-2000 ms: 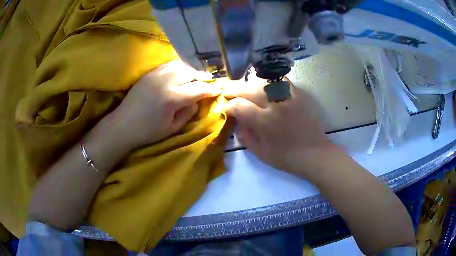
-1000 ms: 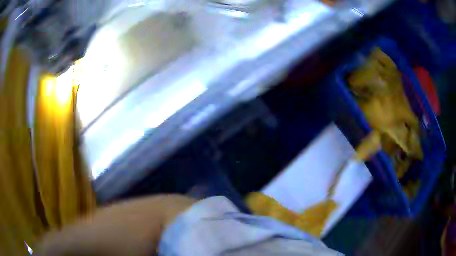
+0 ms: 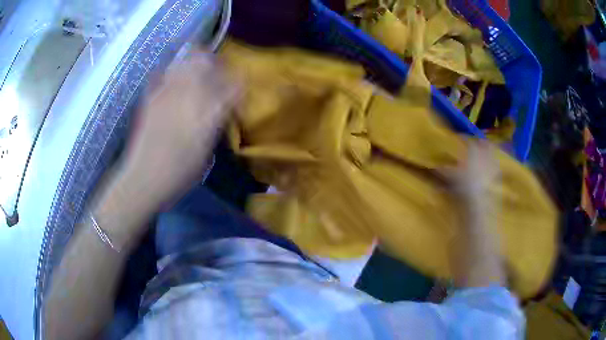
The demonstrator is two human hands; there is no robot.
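Observation:
A large mustard-yellow cloth (image 3: 399, 192) is bunched and stretched between my two hands, above my lap and beside the table. My left hand (image 3: 183, 116), blurred, with a thin bracelet on the wrist, is at the cloth's left end and grips it near the table's curved edge. My right hand (image 3: 468, 176), also blurred, is on the cloth's right part and holds it. The fingertips of both hands are hard to make out.
A blue lattice basket (image 3: 528, 80) with yellow pieces (image 3: 455, 56) stands beyond the cloth. The white table (image 3: 50, 143), with ruler markings along its curved edge, is at left. A white surface (image 3: 345, 269) shows partly under the cloth.
The view has turned right, from the sewing machine to the basket. The hands have left the needle area, and the yellow cloth is now held off the table, over the lap and right side.

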